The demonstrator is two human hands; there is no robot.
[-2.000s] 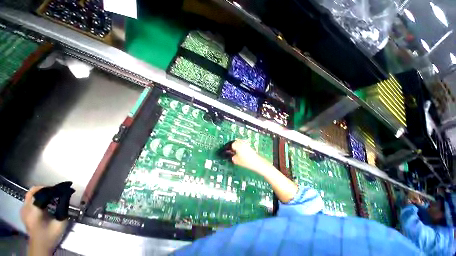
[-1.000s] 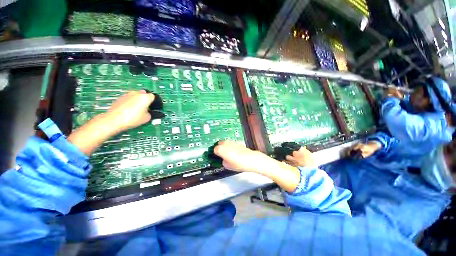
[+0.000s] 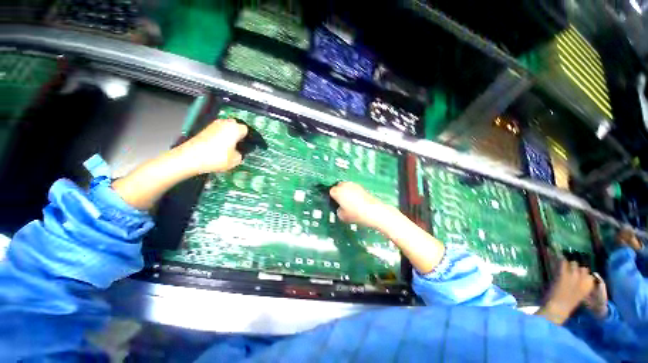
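Observation:
The green circuit board (image 3: pixel 249 223) lies in its black carrier (image 3: pixel 234 279) in front of me. My left hand (image 3: pixel 213 146) reaches from the left over the board's far left part, its fingertips in black coverings and pointing down. My right hand (image 3: pixel 353 201) is over the middle of the board, right of my left hand, fingers drawn together with dark coverings at the tips. The hands are apart. The fingertips are dark and blurred, so I cannot tell whether either hand holds a component.
A silver rail (image 3: pixel 298 108) runs behind the board. Beyond it are bins of pale green parts (image 3: pixel 263 65), blue parts (image 3: pixel 334 92) and white-tipped parts (image 3: pixel 393 116). More boards (image 3: pixel 479 227) lie to the right, with another person's hand (image 3: pixel 570 289) near them. A shiny metal gap is at left.
The view has turned. My left hand has moved from the board's middle-left to its far left part. My right hand has moved from near the front edge to the middle.

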